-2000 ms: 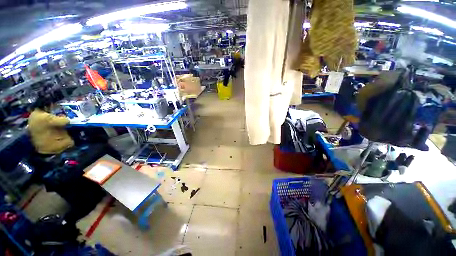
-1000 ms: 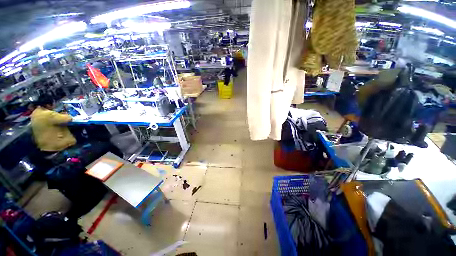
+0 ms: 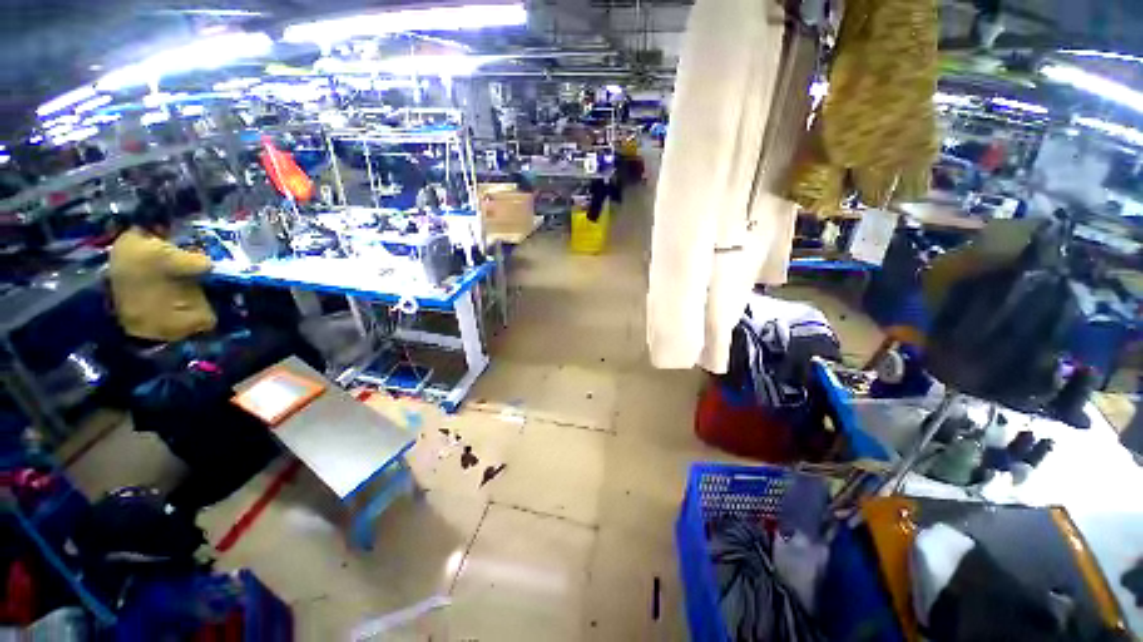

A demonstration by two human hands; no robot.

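Neither of my hands is in the picture. Nearest in front at the lower right, a blue plastic crate (image 3: 693, 552) holds grey-striped garment pieces (image 3: 748, 577). Beside it, a board with orange-yellow taped edges (image 3: 1084, 564) lies at the end of a white table, with dark and white cloth on it (image 3: 946, 564). Behind the crate, a black-and-white striped heap (image 3: 790, 345) sits in a red container (image 3: 740, 424). Long cream cloth (image 3: 708, 188) and mustard-brown cloth (image 3: 884, 100) hang above.
A tiled aisle (image 3: 552, 339) runs ahead, with dark scraps (image 3: 493, 474) on it. At left are a bench (image 3: 345, 442) with an orange-edged tray, a person in a yellow top (image 3: 161, 286), a blue-edged machine table (image 3: 351, 282) and dark heaps (image 3: 138, 539). A yellow crate (image 3: 589, 232) stands farther off.
The view has swung slightly left, so the bench, the hanging cloth and the seated person appear farther right. No hand has come into the picture.
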